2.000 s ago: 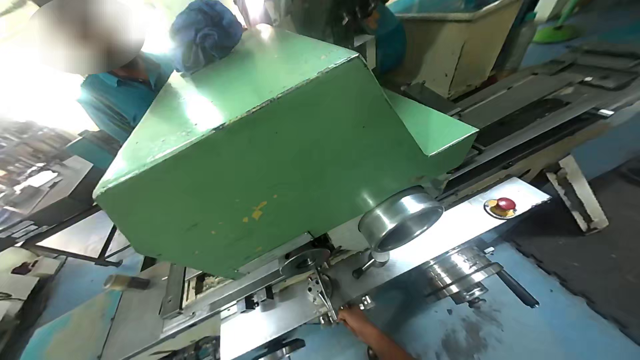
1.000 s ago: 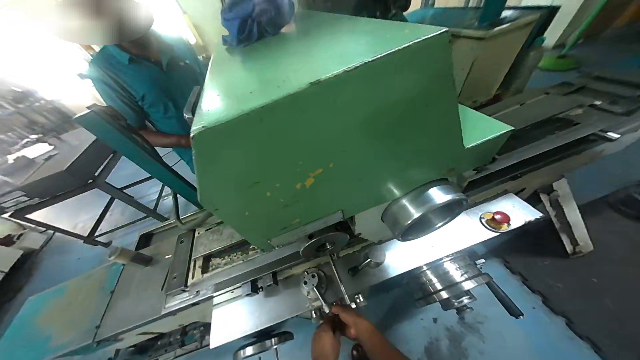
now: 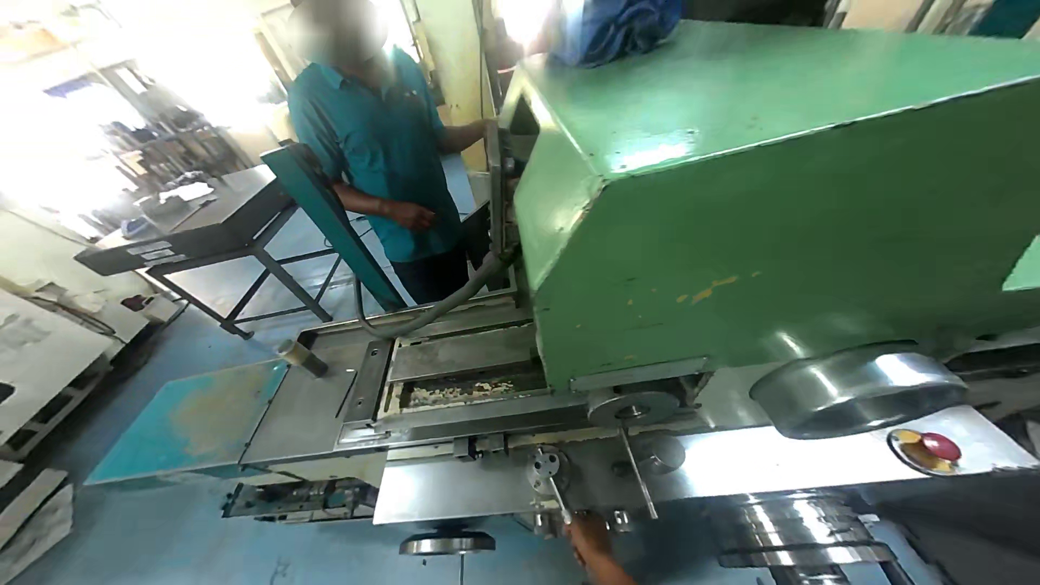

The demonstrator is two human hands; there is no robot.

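Observation:
My right hand (image 3: 589, 540) reaches in from the bottom edge, closed around the lower end of a metal lever (image 3: 561, 497). That lever joins a round hub with holes (image 3: 548, 465) on the bright metal front panel (image 3: 463, 490) of a large green machine. Just right of it, a longer thin metal rod (image 3: 639, 471) slants down from below a round metal disc (image 3: 634, 408); my hand is apart from this rod. My left hand is not in view.
A co-worker in a teal shirt (image 3: 390, 162) stands behind the machine bed. The green housing (image 3: 780, 219) fills the upper right. A red push button (image 3: 941, 446) sits on the panel at right, below a large metal ring (image 3: 857, 390). A handwheel (image 3: 447, 543) projects below the panel.
One second ago both my hands were together near the lever; now only the right one shows. The view has swung left, and more of the co-worker and the machine bed shows.

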